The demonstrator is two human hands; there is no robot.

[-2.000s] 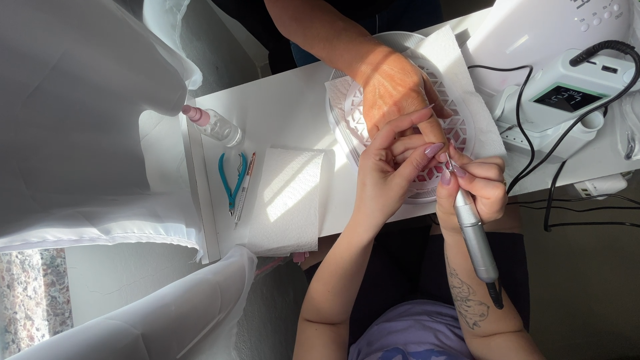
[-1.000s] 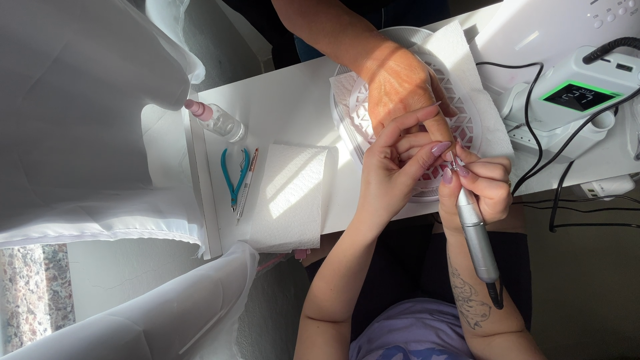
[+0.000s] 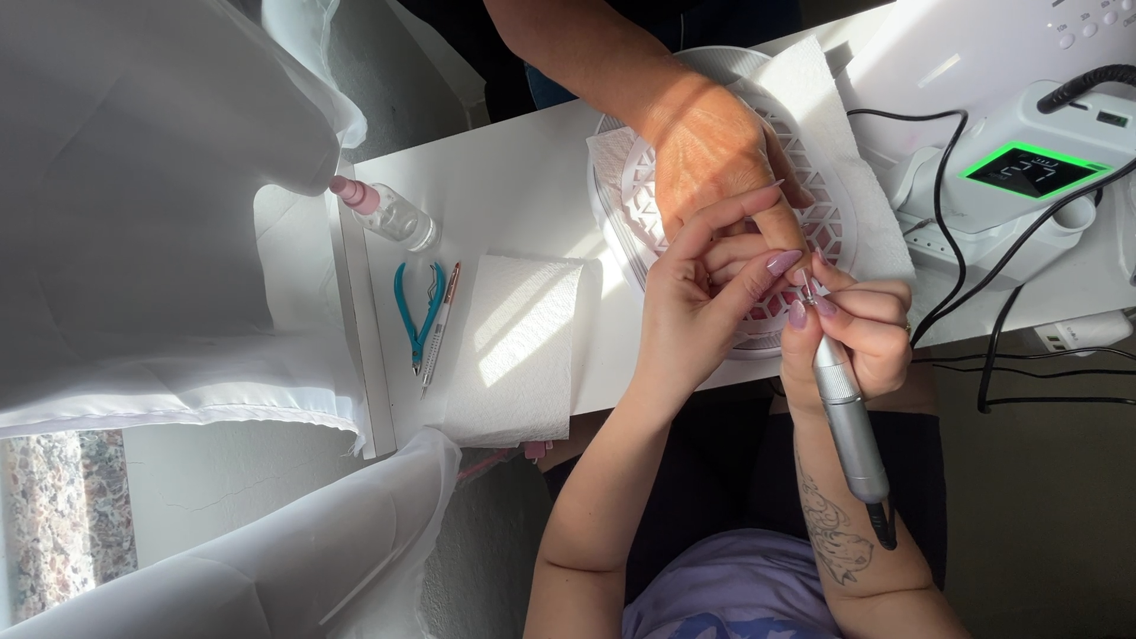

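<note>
My left hand grips a finger of another person's hand, which lies palm down over a round dust collector with a patterned white grille. In my right hand is a silver electric nail drill, held like a pen, its bit at that finger's tip. Whether the bit touches the nail cannot be told. The drill's control unit, with a lit display, stands to the right. A white paper towel lies partly beneath the collector's grille area and the other hand.
On the white table's left part lie teal cuticle nippers, a slim pen-like tool and a folded paper towel. A clear bottle with a pink cap lies or stands behind them. Black cables run at the right; white curtains hang at the left.
</note>
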